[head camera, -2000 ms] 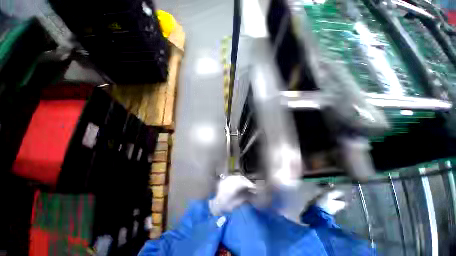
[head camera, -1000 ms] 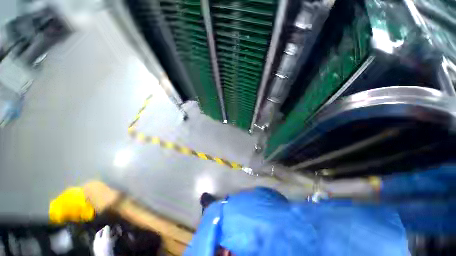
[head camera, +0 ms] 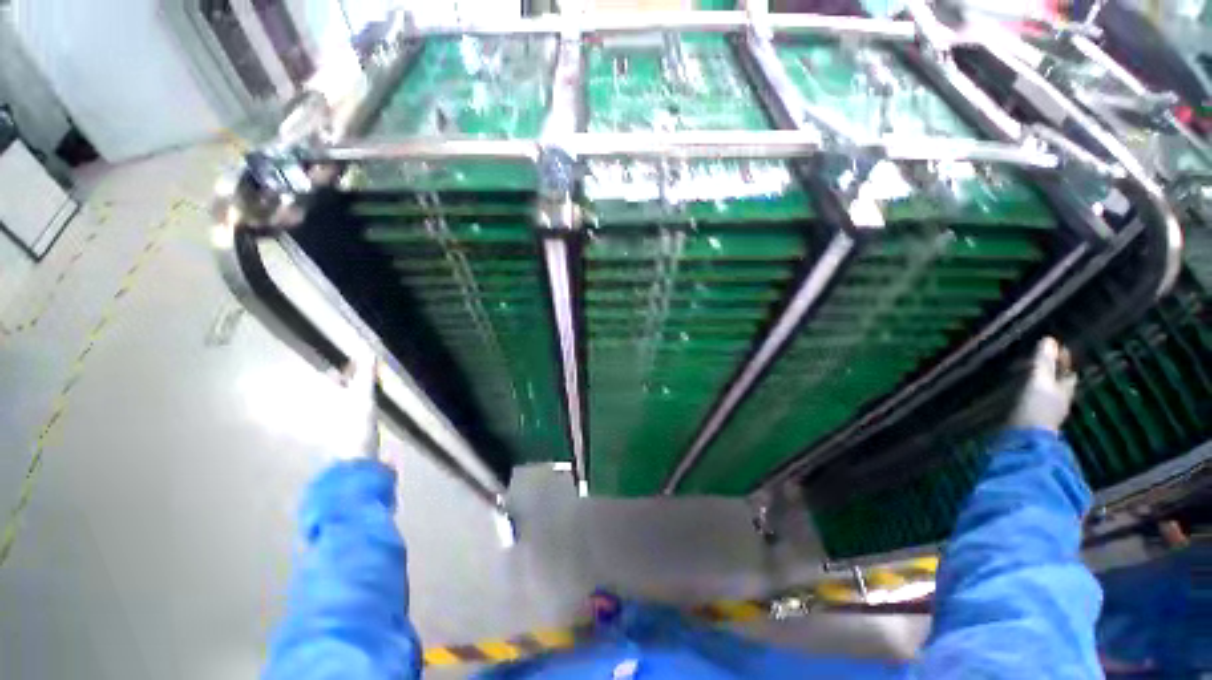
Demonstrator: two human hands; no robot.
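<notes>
A PCB rack trolley [head camera: 678, 142] with a shiny metal tube frame stands directly in front of me. Green circuit boards [head camera: 691, 292] fill it in close rows in three columns. My left hand [head camera: 362, 405], in a white glove, is on the trolley's left side tube. My right hand [head camera: 1050, 385], also in a light glove, is at the trolley's right side tube. The fingers of both hands are partly hidden and blurred.
Another rack with green boards [head camera: 1150, 385] stands close on the right. Yellow-black floor tape [head camera: 499, 651] crosses the floor below the trolley, and more tape runs along the left. A pale cabinet [head camera: 126, 73] stands at the back left. A blue sleeve shows at the lower right edge.
The view has turned so the loaded trolley is now upright and centred before me. Both hands are now on its sides. The pallet, black bins and yellow item have left the view.
</notes>
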